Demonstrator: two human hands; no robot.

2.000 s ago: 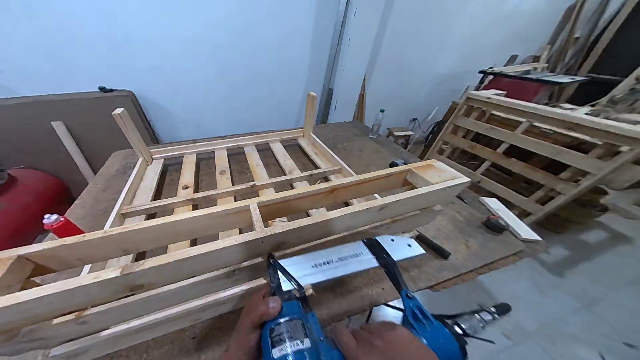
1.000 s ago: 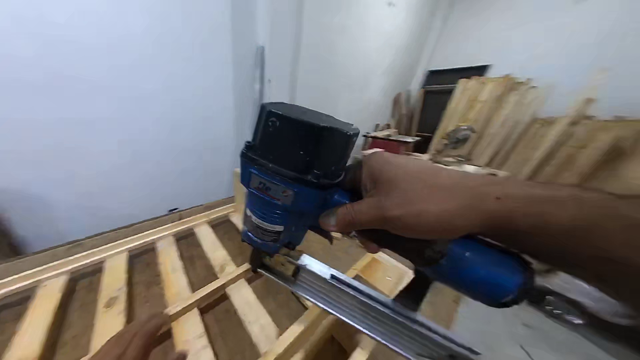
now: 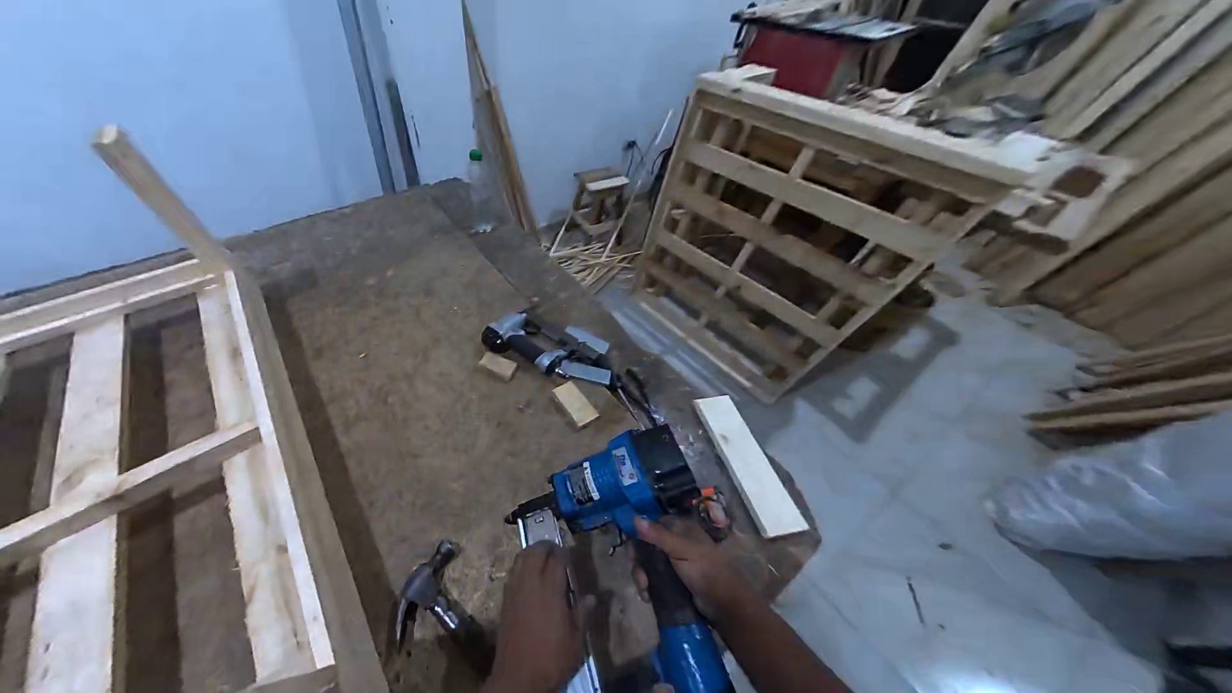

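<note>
A blue pneumatic nail gun [image 3: 616, 481] is held over the work table, its nose pointing left. My right hand [image 3: 688, 568] is wrapped around its black grip below the dark cap. My left hand [image 3: 541, 606] grips the metal magazine near the nose. To the left of my left hand lies a claw hammer [image 3: 428, 597]. A slatted wooden frame [image 3: 298, 481] with an upright post rests on the table at the left. Beyond the nail gun lie a second air nailer [image 3: 539, 348] and small wood blocks [image 3: 575, 405].
A pale board [image 3: 751, 467] lies at the table's right edge. Past it, another slatted frame [image 3: 799, 250] leans on edge. A plastic bottle [image 3: 478, 192] stands near the wall; planks and a plastic-wrapped bundle [image 3: 1116, 491] are at the right.
The nail gun has moved off the slatted frame to above the table. My left hand, free of the tool a second ago, now holds its magazine. The view has swung strongly.
</note>
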